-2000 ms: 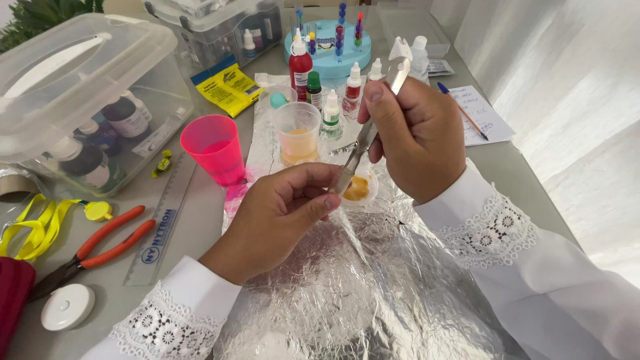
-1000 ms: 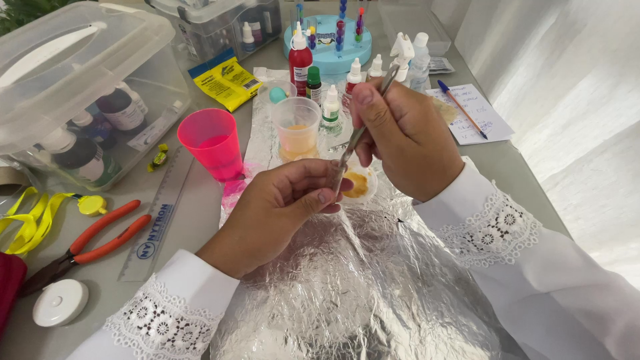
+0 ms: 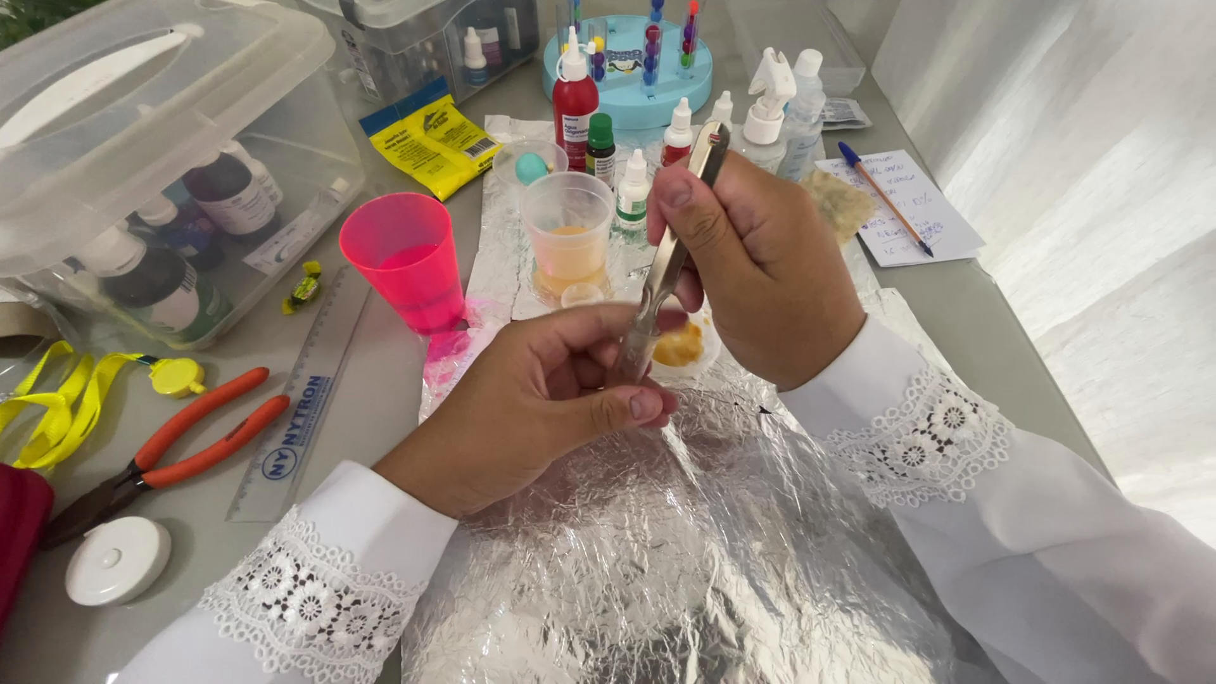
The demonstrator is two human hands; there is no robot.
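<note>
My right hand point(image 3: 750, 256) grips the upper part of a metal tool point(image 3: 665, 271), which slants down to my left hand and looks like tweezers or a narrow spatula. My left hand point(image 3: 532, 408) pinches a small clear tube or vial point(image 3: 635, 351) around the tool's lower end; its contents are hard to make out. Just behind the fingers lies a small white dish with an orange-brown substance point(image 3: 678, 346). A clear plastic cup of pale orange liquid point(image 3: 568, 247) stands beyond, with a pink cup point(image 3: 404, 261) to its left. Crumpled aluminium foil point(image 3: 665, 560) lies beneath both hands.
Left are a lidded plastic box of bottles point(image 3: 180, 218), orange-handled pliers point(image 3: 199, 432), a ruler point(image 3: 304, 408) and a white round tape measure point(image 3: 119, 560). Behind stand a red bottle point(image 3: 575, 104), several dropper bottles and a blue rack point(image 3: 627, 85). A pen point(image 3: 885, 199) lies on paper at right.
My right hand has brought the metal tool from a raised slant down to a lower, steeper position. My left hand has stayed in about the same place.
</note>
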